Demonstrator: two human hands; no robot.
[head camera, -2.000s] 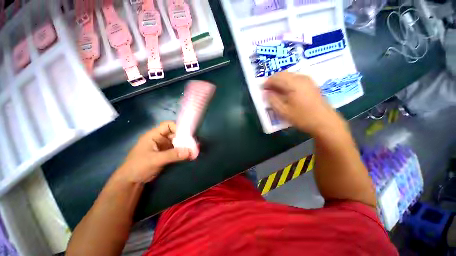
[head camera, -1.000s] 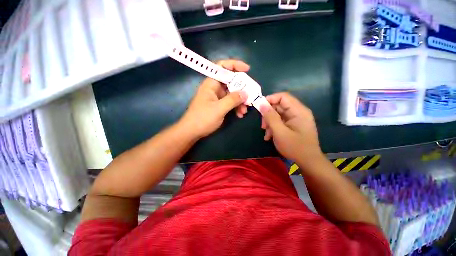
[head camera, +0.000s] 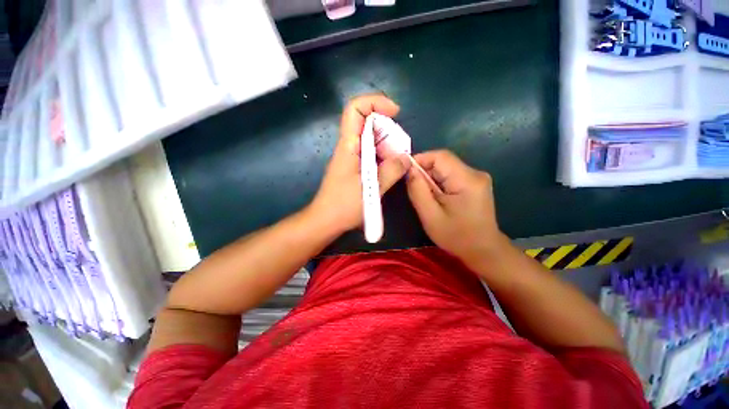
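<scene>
A small pale pink watch head (head camera: 392, 137) is in my left hand (head camera: 352, 172), held between thumb and fingers above the green bench. The pale pink holed strap half (head camera: 371, 188) is joined at its upper end and hangs down across my left palm towards me. My right hand (head camera: 456, 200) pinches a thin pale strap half (head camera: 425, 176), seen edge-on, at the lower right end of the head. Its far end is hidden in my right fingers. Whether it is joined to the head cannot be told.
A white compartment tray (head camera: 172, 64) overhangs the bench at left, with stacked trays of lilac watches (head camera: 60, 248) below it. A divided parts box (head camera: 571, 120) with blue and pink straps is at right. Purple watches (head camera: 679, 307) stand lower right. A tray edge (head camera: 416, 22) lies at the back.
The holed strap has swung from pointing up-left to hanging down towards me. The head has turned in my left hand. My right hand still pinches the other strap, now edge-on.
</scene>
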